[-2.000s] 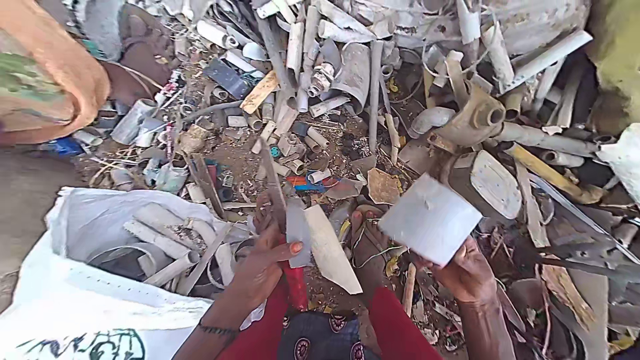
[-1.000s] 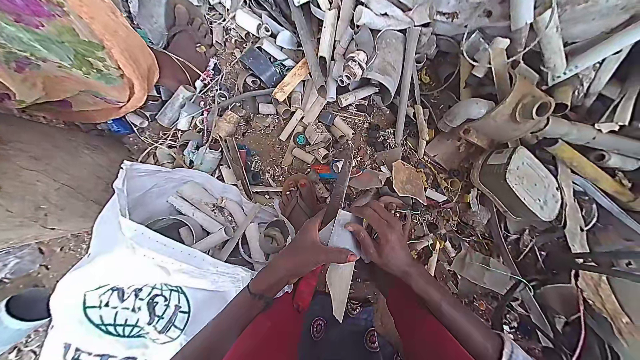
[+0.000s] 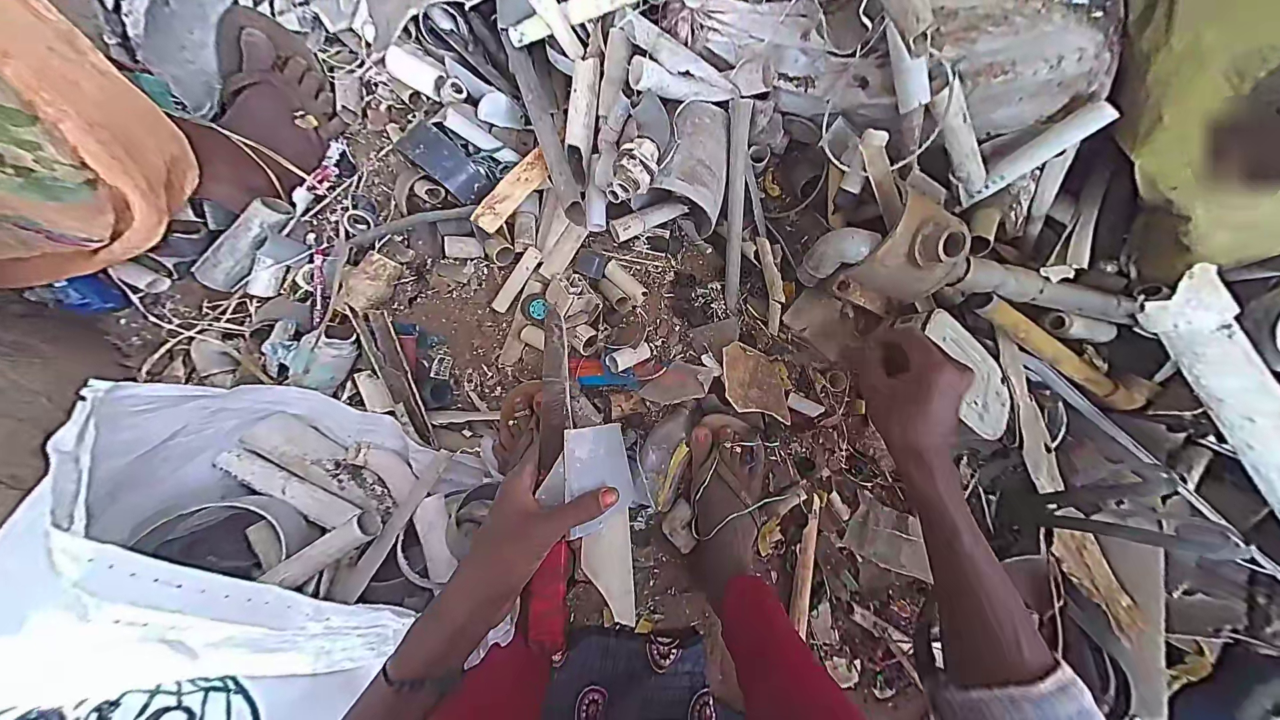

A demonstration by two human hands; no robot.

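Observation:
My left hand [image 3: 530,520] holds a flat grey plastic piece [image 3: 597,475], its thumb pressed on the face. The piece lies against a long metal blade [image 3: 555,390] that points away from me, with a red handle [image 3: 548,600] at its near end. Below the held piece, a pale tapering flat strip [image 3: 610,575] reaches down toward the patterned cloth. My right hand [image 3: 912,390] is away to the right, its fingers curled and blurred, over the scrap beside an oval-ended pale piece [image 3: 970,375]. Whether it holds anything is hidden.
A white woven sack [image 3: 240,600] with pipe offcuts [image 3: 300,490] stands at the left. Pipes, fittings [image 3: 925,245] and broken plastic cover the ground ahead and right. Another person's foot [image 3: 270,80] and orange cloth [image 3: 150,190] are at upper left. My foot [image 3: 725,490] is near the blade.
A second ago both hands were together at the blade with the flat piece. My right hand has since moved off to the right, while my left hand stays by the blade.

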